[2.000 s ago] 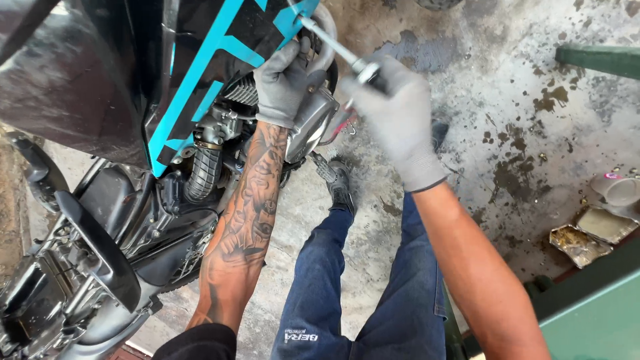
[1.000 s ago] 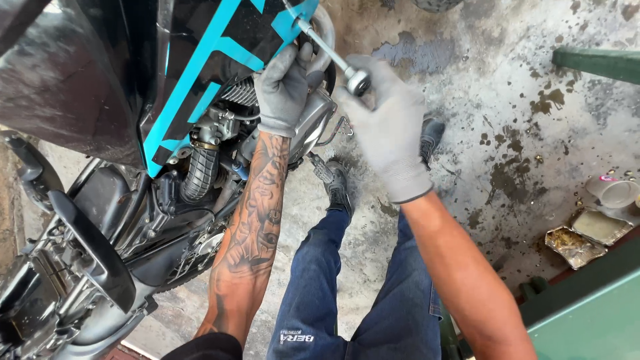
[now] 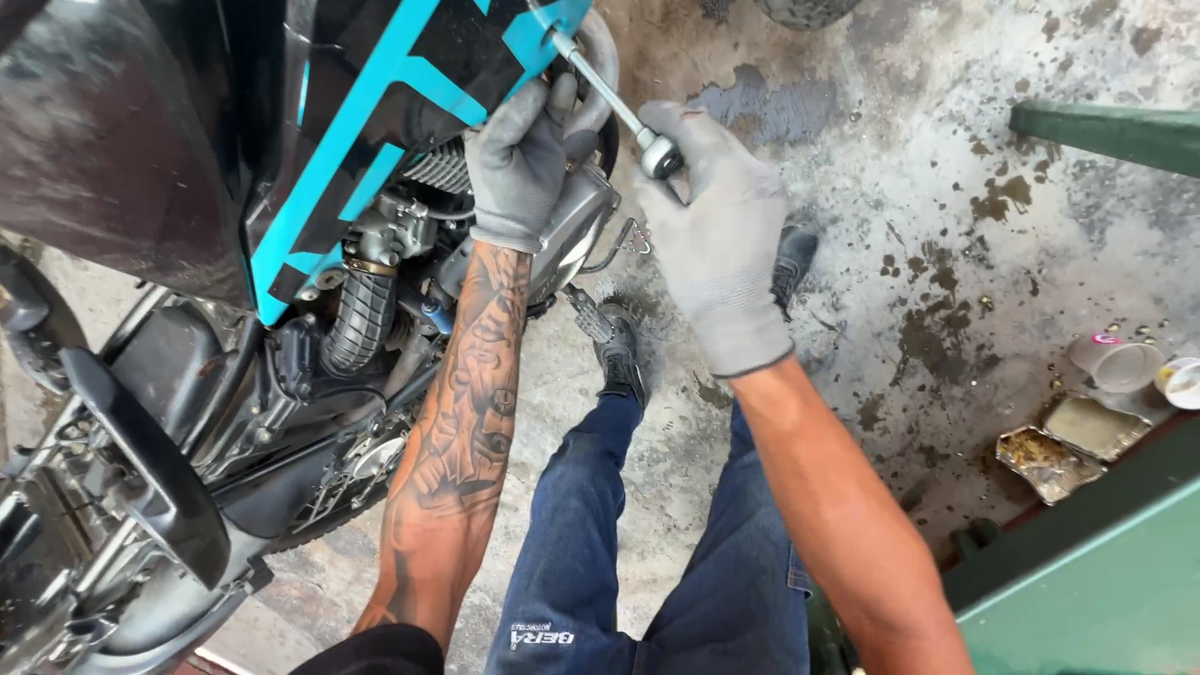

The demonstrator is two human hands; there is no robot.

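Observation:
A motorcycle's black side fairing with turquoise stripes (image 3: 352,155) fills the upper left. My right hand (image 3: 717,225), in a grey glove, grips the head of a ratchet wrench (image 3: 661,157); a long steel extension (image 3: 600,84) runs from it up to the fairing's turquoise front corner. What sits at the extension's far end is hard to make out. My left hand (image 3: 520,159), also gloved, is at the lower edge of the fairing beside the engine, its fingertips partly hidden; whether they hold anything does not show. Below the panel are the finned cylinder (image 3: 441,169) and a ribbed intake hose (image 3: 361,314).
The foot peg (image 3: 589,314) juts out near my left shoe. On the stained concrete floor at right are foil trays (image 3: 1050,464) and a clear plastic cup (image 3: 1116,364). A green surface (image 3: 1087,600) fills the lower right, and a green bar (image 3: 1106,136) enters above.
My right hand, blurred two seconds ago, shows sharply now at the ratchet head, its fingers around it. My left hand stays by the fairing's lower edge.

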